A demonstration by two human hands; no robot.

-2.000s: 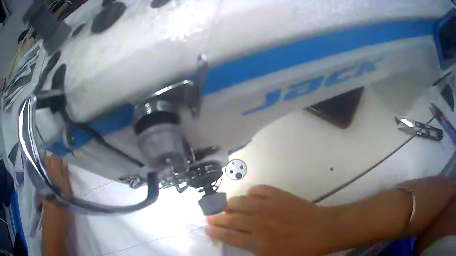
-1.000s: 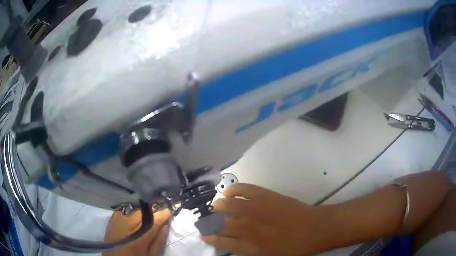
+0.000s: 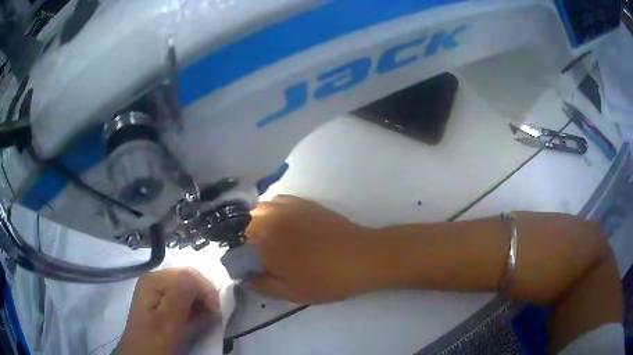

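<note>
White fabric [image 3: 90,305] lies left of and under the needle area of the sewing machine [image 3: 229,83]. A narrow grey strip [image 3: 237,304] shows at the fabric's edge between my hands. My left hand [image 3: 170,308] is bent over the white fabric just below the needle area, fingertips pinched at its edge. My right hand [image 3: 302,249] is at the needle area, on the bed's right side, its fingertips hidden behind the grey tension knob [image 3: 241,261]; whether it grips anything cannot be seen. The needle and presser foot are hidden.
A dark flat object [image 3: 416,111] lies under the machine arm. Thread snips [image 3: 550,138] and a slim tool [image 3: 590,130] lie at the right. The curved chrome bar [image 3: 90,272] is at the left. A ruled strip [image 3: 472,333] runs along the front edge.
The view has shifted, with the machine head farther left and up. My left hand has come in beside the needle area and now shows below it. My right hand has moved over the small round plate, hiding it.
</note>
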